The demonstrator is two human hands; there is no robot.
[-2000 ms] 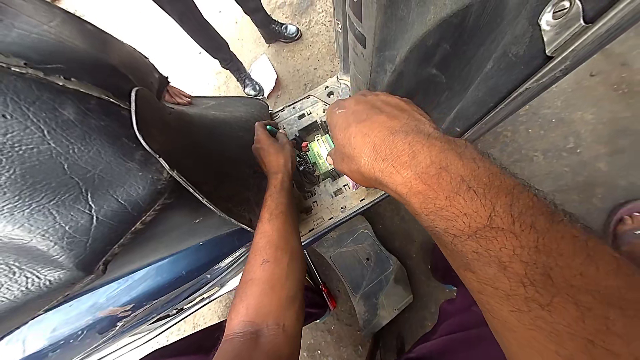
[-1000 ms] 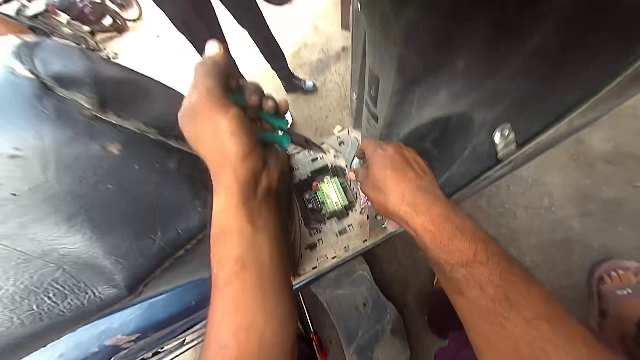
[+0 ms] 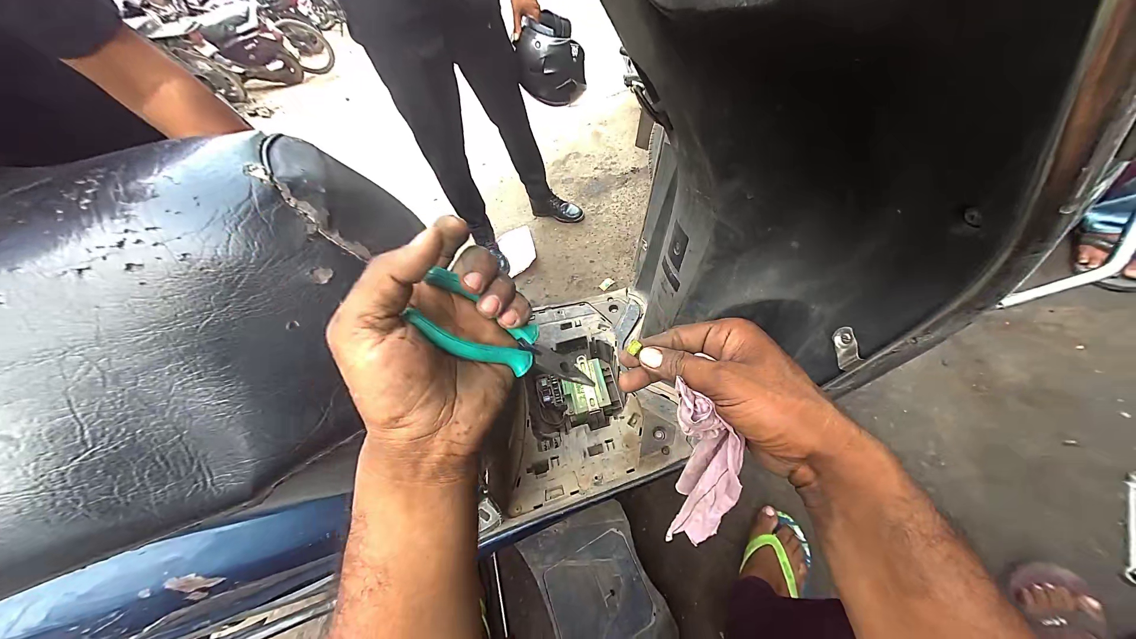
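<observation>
Pliers with teal handles (image 3: 470,346) lie in my left hand (image 3: 426,355), which is palm up with the fingers curled round one handle; the dark jaws point right, over a green-and-black electrical unit (image 3: 586,390). That unit sits in a dirty, pale slotted panel (image 3: 568,470) at the foot of the vehicle's opening. Between thumb and fingertip, my right hand (image 3: 728,382) pinches a small yellow-green piece (image 3: 635,348), too small to name surely. A pink cloth (image 3: 710,479) hangs below the same hand.
A worn black vinyl seat (image 3: 160,355) fills the left. Upright at the right stands a black panel (image 3: 870,160). A dark plastic cover (image 3: 595,577) lies below. A person in dark trousers (image 3: 453,98) stands behind with a helmet (image 3: 550,62); another person's arm (image 3: 155,80) rests near the seat.
The view has shifted, showing more of the person behind. My hands were both down at the panel; my left hand has lifted with the pliers, and my right hand now shows the yellow-green piece and cloth.
</observation>
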